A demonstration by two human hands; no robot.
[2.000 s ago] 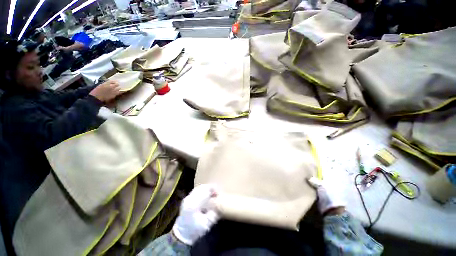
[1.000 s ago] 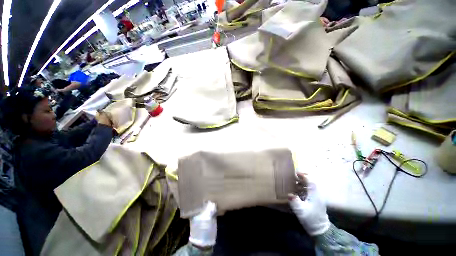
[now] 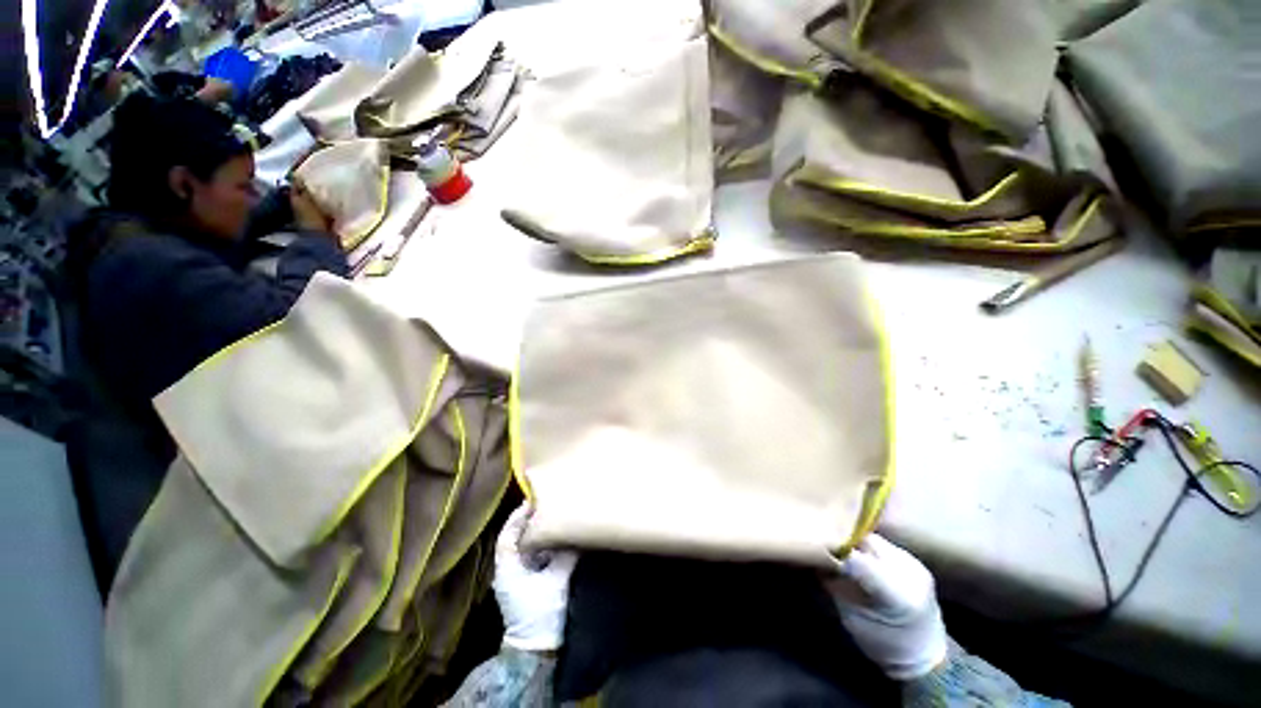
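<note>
A beige bag body [image 3: 705, 401] with yellow edging down both sides lies spread flat in front of me, its far part on the white table and its near edge over my lap. My left hand [image 3: 533, 581], in a white glove, holds its near left corner. My right hand [image 3: 889, 598], also in a white glove, holds its near right corner. The fingers of both hands are partly hidden by the cloth.
Beige bag bodies hang piled at left [image 3: 297, 429]; another lies ahead [image 3: 615, 152], with a stack [image 3: 940, 180] beyond right. Red-handled snips [image 3: 1117, 445], dark cord, a yellow-handled tool [image 3: 1217, 468] and a tan block [image 3: 1171, 371] lie right. A person works at left beside a red-and-white bottle [image 3: 444, 174].
The bag body was turned and now shows a broad plain face with yellow edging on both sides. Both hands are now at its near corners. The view has tilted downward.
</note>
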